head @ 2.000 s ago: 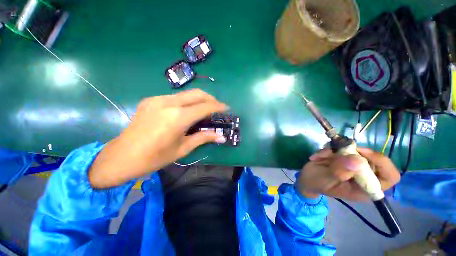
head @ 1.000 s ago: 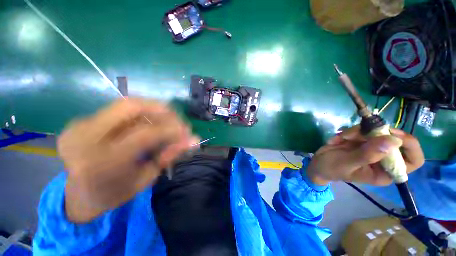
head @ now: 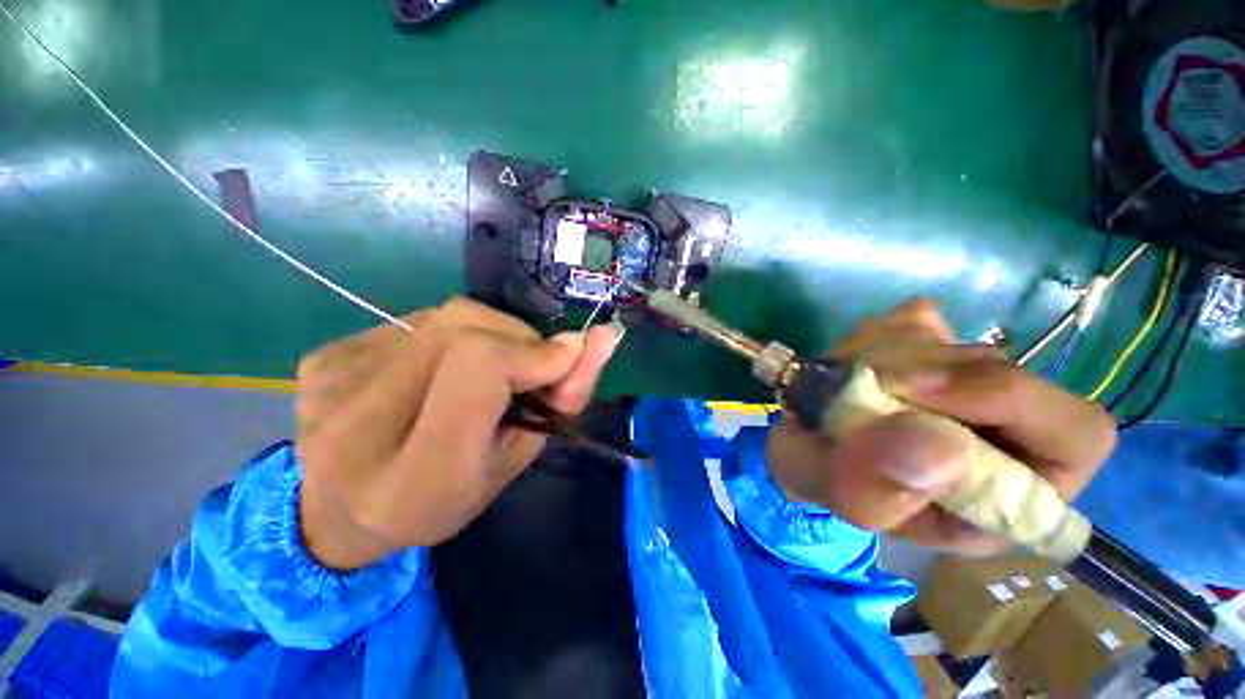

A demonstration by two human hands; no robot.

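The black fixture with two wings lies on the green mat and holds a device housing with a circuit board. My left hand pinches the solder wire between thumb and index finger, its end at the housing's lower edge. Dark slim tweezers also lie within my left hand. My right hand holds the soldering iron by its cream grip, the tip at the lower right of the board, close to the solder end. Whether tip and solder touch is too small to tell.
A small dark scrap lies left on the mat. Part of another housing shows at the top edge. A black fan stands at the right, with cables below it. Cardboard boxes are below at lower right.
My left hand has come to the fixture with the solder wire. My right hand has swung the iron's tip left and down onto the board area. The view has shifted, and the upper housings have mostly left it.
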